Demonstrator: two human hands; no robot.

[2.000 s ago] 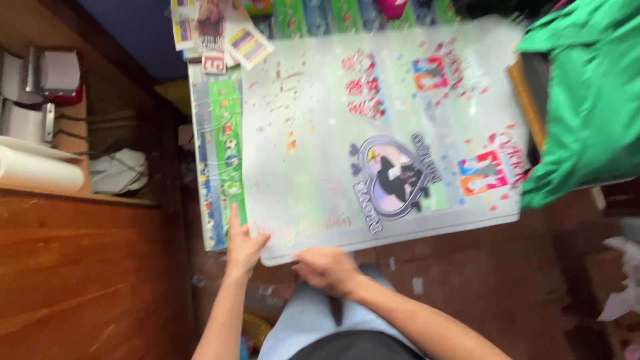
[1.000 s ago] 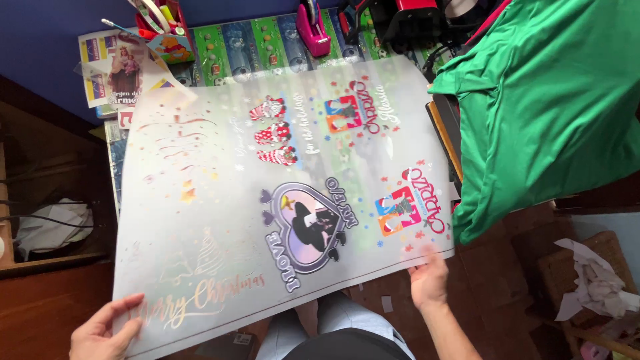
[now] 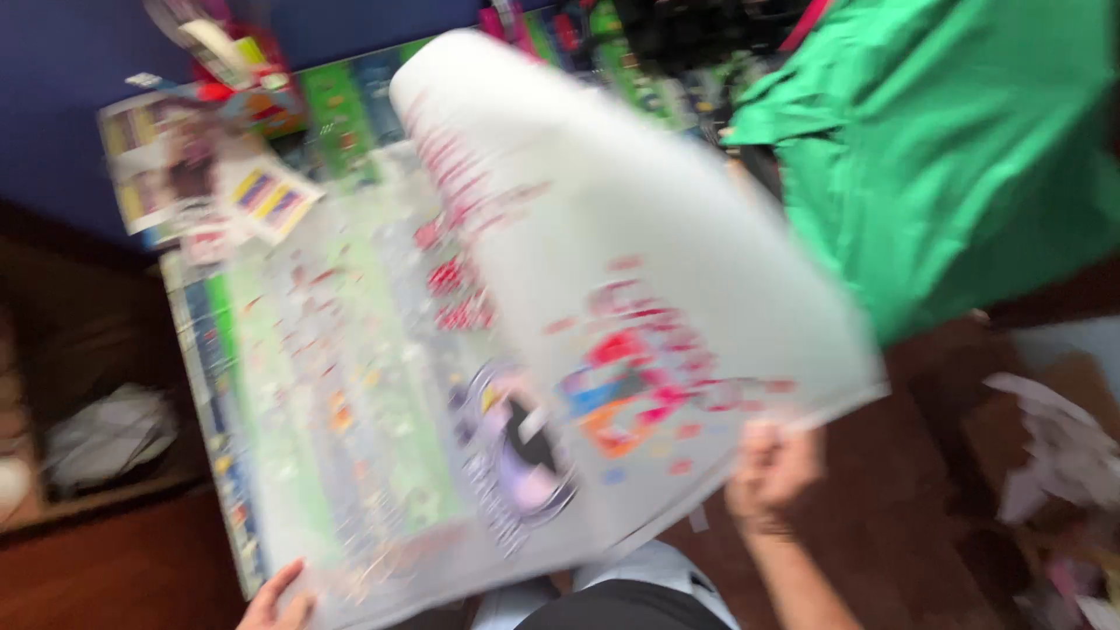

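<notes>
A large translucent plastic sheet with printed designs [image 3: 560,385] lies partly over the table, its right side lifted and curled toward the left. The right hand [image 3: 774,468] pinches its near edge toward the right corner. At the near left corner, my left hand [image 3: 280,599] has its fingers at the sheet's edge; whether they grip it is cut off and blurred. The prints show a heart-shaped badge, red figures and colourful lettering, all blurred by motion.
A green cloth [image 3: 954,166] hangs at the right. Small printed cards [image 3: 276,201] and a pen holder [image 3: 258,92] stand at the back left of the patterned table cover [image 3: 210,376]. Crumpled paper [image 3: 109,437] lies on a shelf at left.
The sheet's right side, spread out flat a second ago, has been lifted and curls over toward the left. My right hand has risen with the edge.
</notes>
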